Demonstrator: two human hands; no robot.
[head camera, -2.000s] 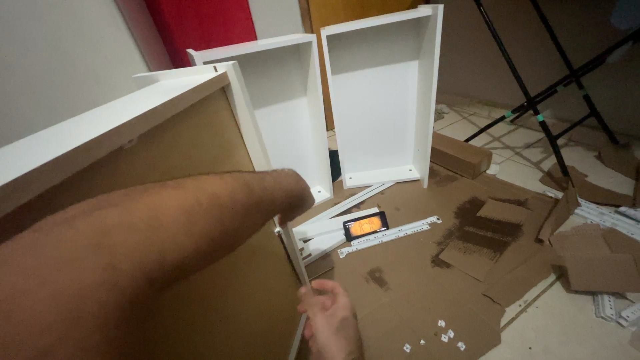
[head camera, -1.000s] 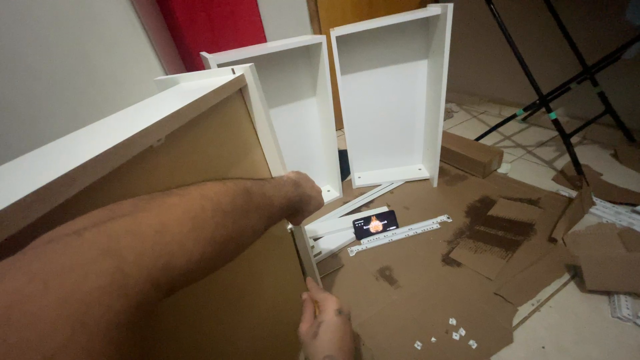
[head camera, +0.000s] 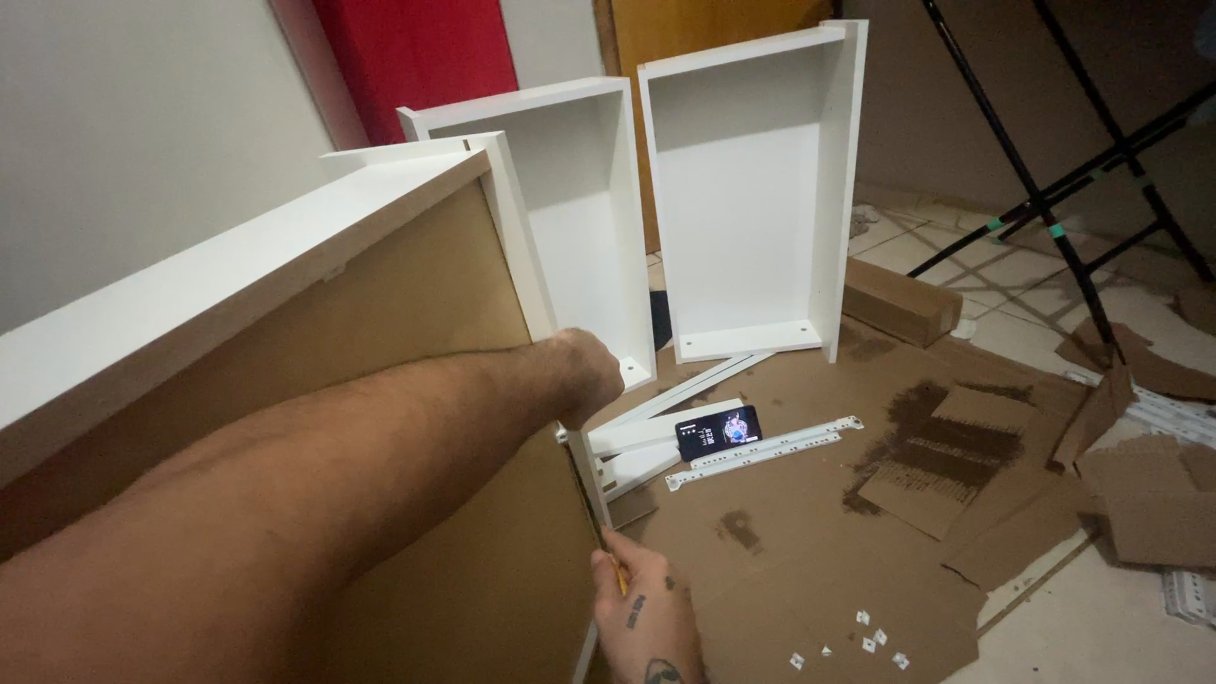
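At the centre, my left hand (head camera: 581, 376) curls over the right edge of a white furniture carcass (head camera: 524, 242) with a brown back panel (head camera: 427, 275); its fingertips are hidden. Lower down, my right hand (head camera: 648, 603) is closed around a thin tool with a yellow handle (head camera: 619, 576), perhaps a screwdriver, beside the same edge. The tool's tip cannot be made out. A small metal fitting (head camera: 562, 436) shows on the edge just beneath my left hand.
Two white drawer boxes (head camera: 741, 218) (head camera: 579, 218) stand on end behind. White slide rails (head camera: 769, 452), a phone (head camera: 719, 433) and white strips (head camera: 665, 427) lie on cardboard (head camera: 788, 560). Several small white pieces (head camera: 869, 644) are near the bottom. A black metal frame (head camera: 1035, 195) stands at right.
The picture on the phone has changed. Both hands stay at the carcass edge, the left above the right, with no plain change of hold.
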